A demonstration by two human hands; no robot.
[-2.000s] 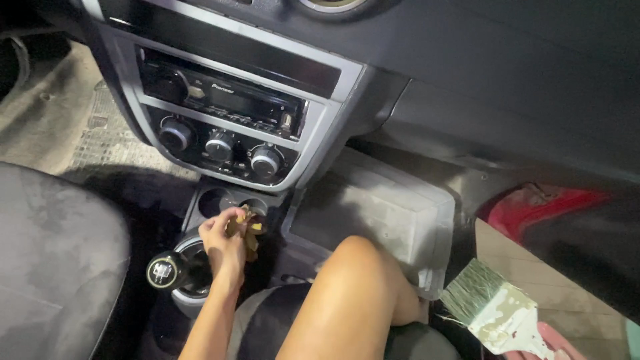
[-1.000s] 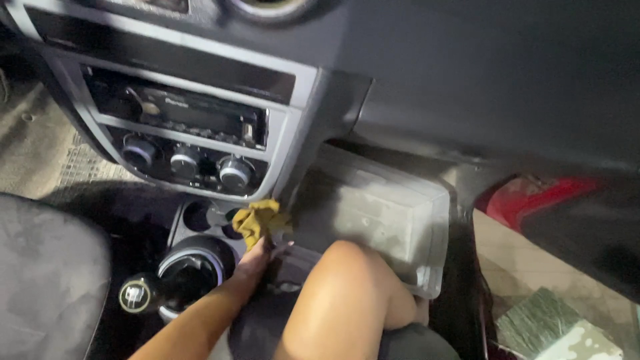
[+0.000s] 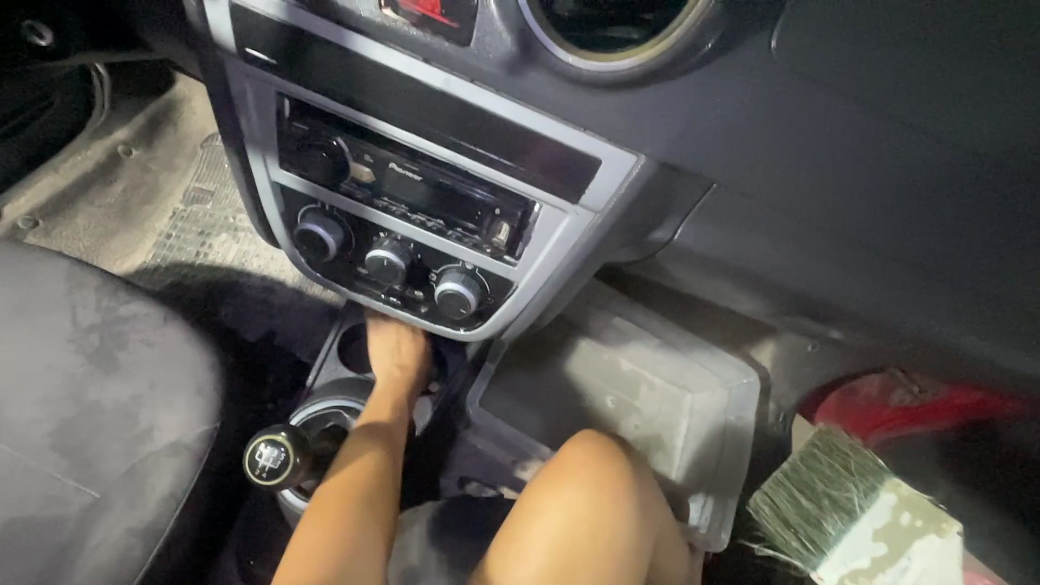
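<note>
My left hand (image 3: 398, 353) reaches into the console beneath the heater controls, beside a round cup holder (image 3: 355, 348). Its fingertips are hidden under the dashboard, so what it holds there does not show. At the lower right, a wide paintbrush (image 3: 861, 512) with worn bristles and a paint-marked ferrule lies at an angle. Only a sliver of my right hand (image 3: 981, 569) shows at the frame's edge, against the brush's handle end.
A gear lever knob (image 3: 277, 457) rises left of my forearm. A clear plastic bin (image 3: 699, 406) sits in the footwell beside my knee. Above are a car stereo (image 3: 414, 191) and heater knobs (image 3: 388, 264); a grey seat (image 3: 97, 406) is at left, something red (image 3: 918, 410) at right.
My left hand has moved forward, under the dashboard's lower edge. The yellow cloth that it held one second ago is out of sight. The brush shows more fully than one second ago.
</note>
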